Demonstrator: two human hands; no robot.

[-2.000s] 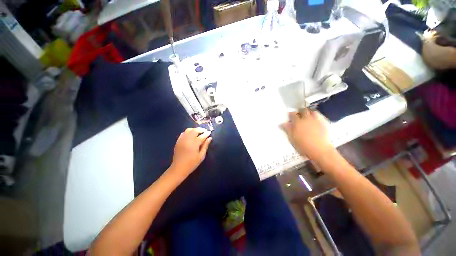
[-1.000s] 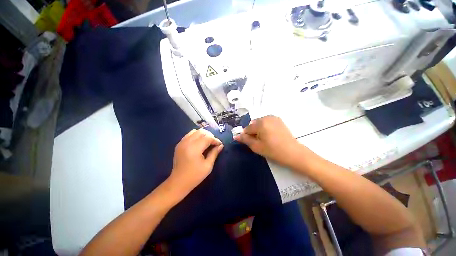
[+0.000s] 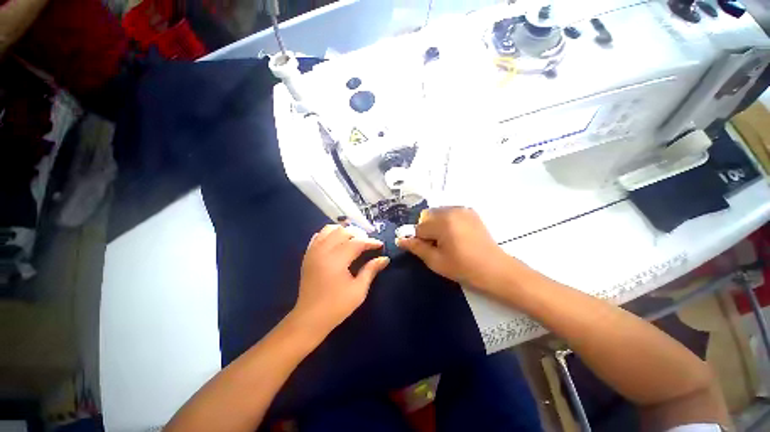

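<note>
A large dark navy garment panel lies flat under the sewing machine head and hangs over the table's front edge. My left hand is on the panel just left of the presser foot, thumb and fingertips pinching the cloth. My right hand is on the other side, close to it, with fingertips pinching the cloth edge in front of the foot. The fingertips of both hands nearly meet. The white industrial sewing machine stands over the cloth. The needle itself is too small to make out.
Small dark cloth pieces lie under the machine's right end. A metal-framed cart with dark pieces stands at the lower right. The white table shows at left, with a printed ruler along its front edge. A person's arm shows at the upper left.
My right hand came from the machine's right end to the presser foot and stays there. My left fingers have shifted slightly at the cloth. A person's arm has appeared at the upper left.
</note>
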